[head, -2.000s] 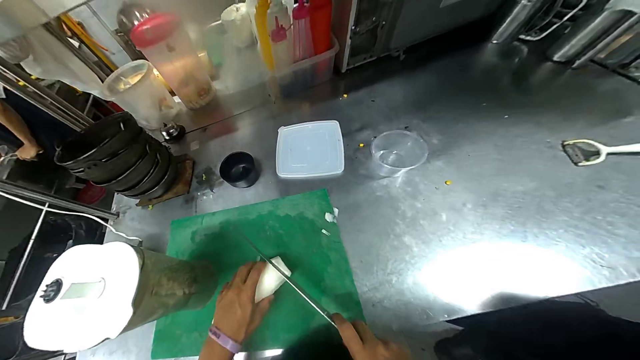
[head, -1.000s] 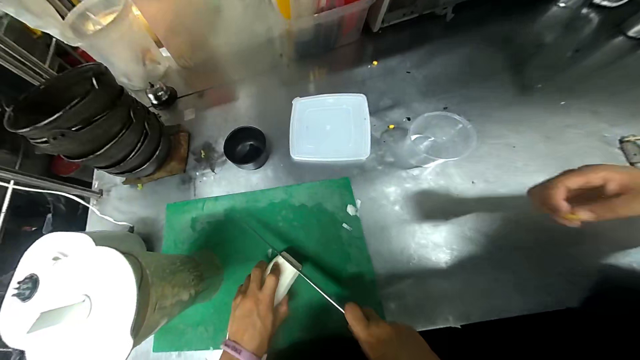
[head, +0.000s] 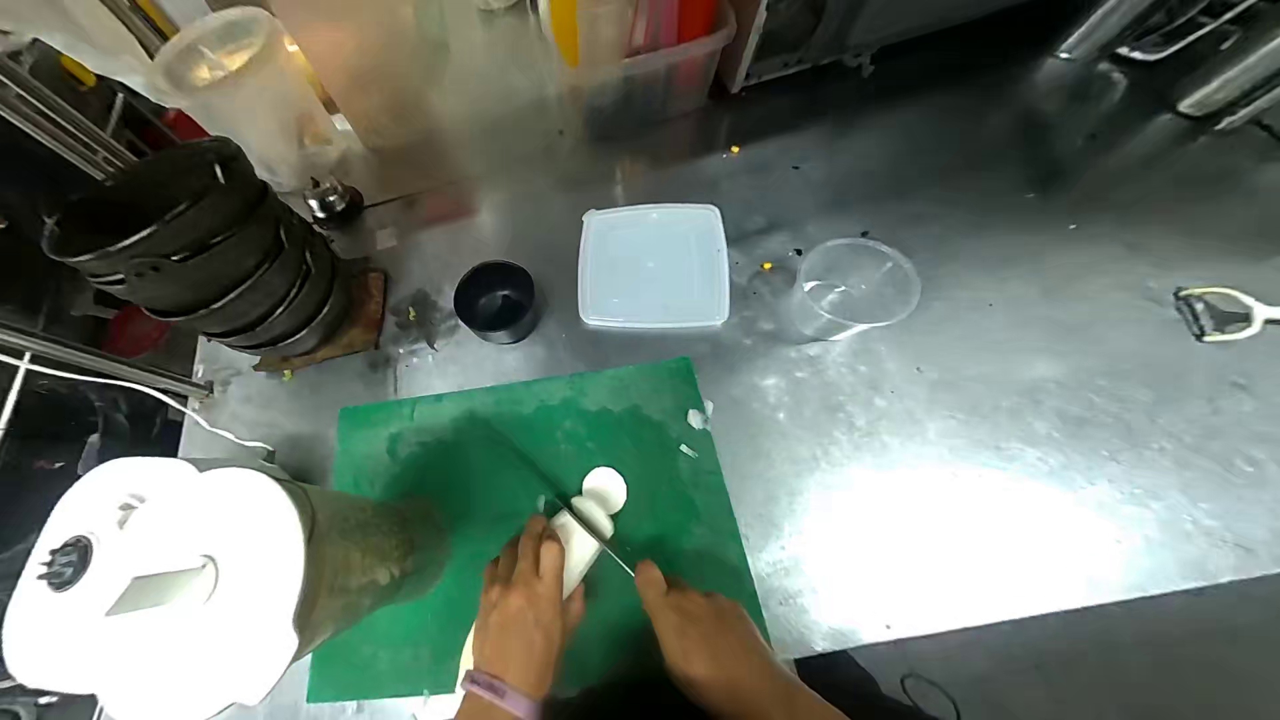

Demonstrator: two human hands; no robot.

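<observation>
A peeled white root vegetable (head: 575, 548), perhaps a radish, lies on the green cutting board (head: 640, 430). My left hand (head: 525, 605) holds it down, fingers near the cut end. My right hand (head: 700, 635) grips a knife (head: 605, 545), whose blade stands at that end. Two round white slices (head: 604, 489) lie just beyond the blade, one overlapping the other. Small white scraps (head: 697, 419) are at the board's right edge. Part of another pale piece shows beside my left wrist, mostly hidden.
A white-topped kitchen scale or appliance (head: 160, 590) overhangs the board's left side. Behind the board are a black cup (head: 497, 302), a lidded plastic container (head: 654, 266) and a clear round tub (head: 857, 285). Stacked black pans (head: 230, 250) stand back left; a peeler (head: 1220, 314) lies far right.
Round slices now lie beside the blade, where the earlier frames show none. Another person's hand, at the right one second ago, is gone from view.
</observation>
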